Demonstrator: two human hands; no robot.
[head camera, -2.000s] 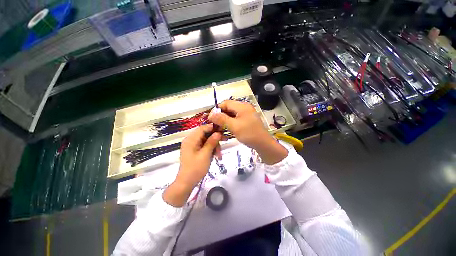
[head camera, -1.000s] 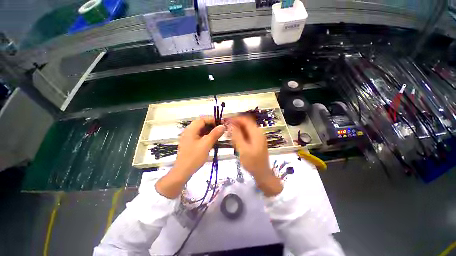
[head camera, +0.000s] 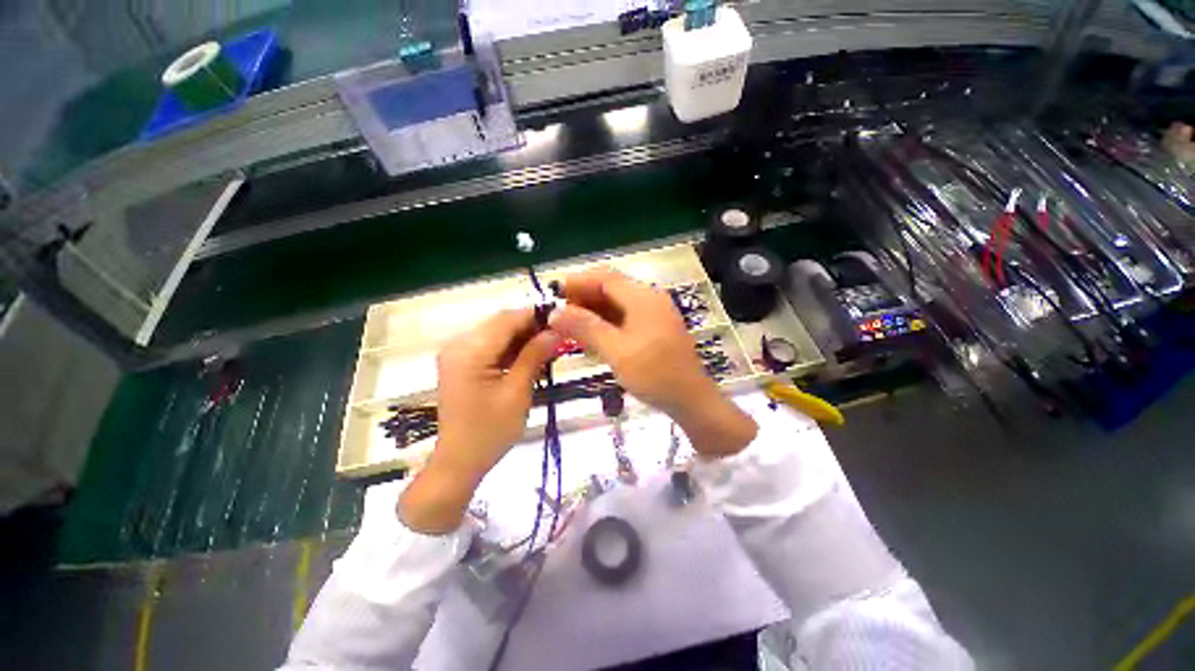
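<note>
My left hand (head camera: 488, 380) and my right hand (head camera: 638, 347) meet over the parts tray, their fingertips pinching the upper end of a wire harness (head camera: 550, 439). Its dark wires hang from my fingers down to the white harness board (head camera: 682, 577). A black wire end with a small white connector (head camera: 526, 243) points up above my fingers. The exact grip is small and partly hidden by my fingers. A black tape roll (head camera: 612, 549) lies flat on the board. Board fixtures (head camera: 624, 452) stand along the board's upper part.
The cream parts tray (head camera: 351, 426) holds wire bundles behind the board. Black spare tape rolls (head camera: 752, 285), a grey machine with coloured buttons (head camera: 858, 308) and a yellow object (head camera: 805, 404) are at the right. Bagged wires (head camera: 1009, 262) lie far right. A white container (head camera: 706, 66) hangs above.
My right hand, apart and blurred a second ago, is now against my left fingertips at the wire ends. The camera view has shifted slightly.
</note>
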